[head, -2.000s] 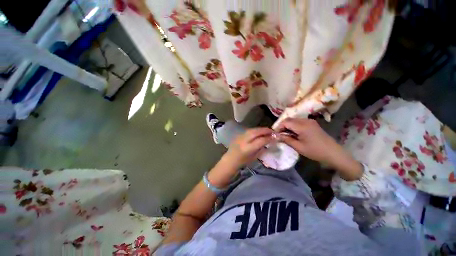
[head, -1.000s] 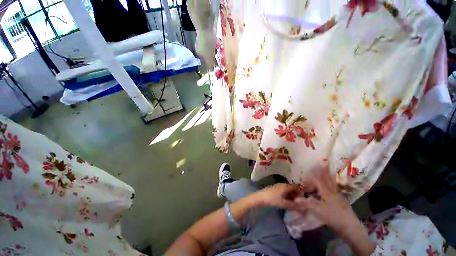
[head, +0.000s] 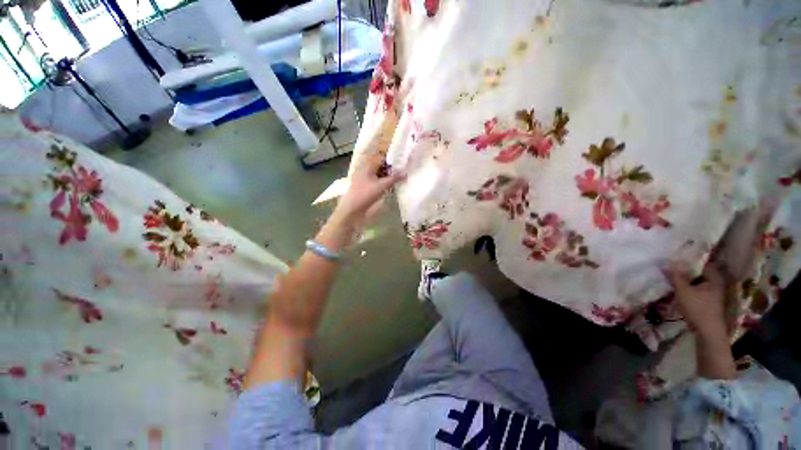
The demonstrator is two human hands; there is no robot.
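A cream blouse [head: 544,79] with red-pink flowers hangs in front of me, its wavy bottom hem [head: 562,303] low over my lap. My left hand [head: 371,186], with a pale bracelet on the wrist, holds the blouse's left edge at the fingertips; some fingers are hidden by cloth. My right hand [head: 703,299] grips cloth near the hem at the lower right, with the thumb on the near side and other fingers partly covered by folds. The two hands are wide apart, with the front panel spread between them.
Another floral garment [head: 132,308] drapes at the left, beside my left arm. Behind stand an ironing table [head: 263,70] with white and blue cloth, a pale slanted post [head: 259,75] and a dark stand [head: 97,101]. My shoe [head: 429,279] rests on the greenish floor.
My hands were together at a gathered sleeve end; they have let it go and moved apart, left hand up to the blouse's left edge, right hand to the lower right. The blouse is now spread wider.
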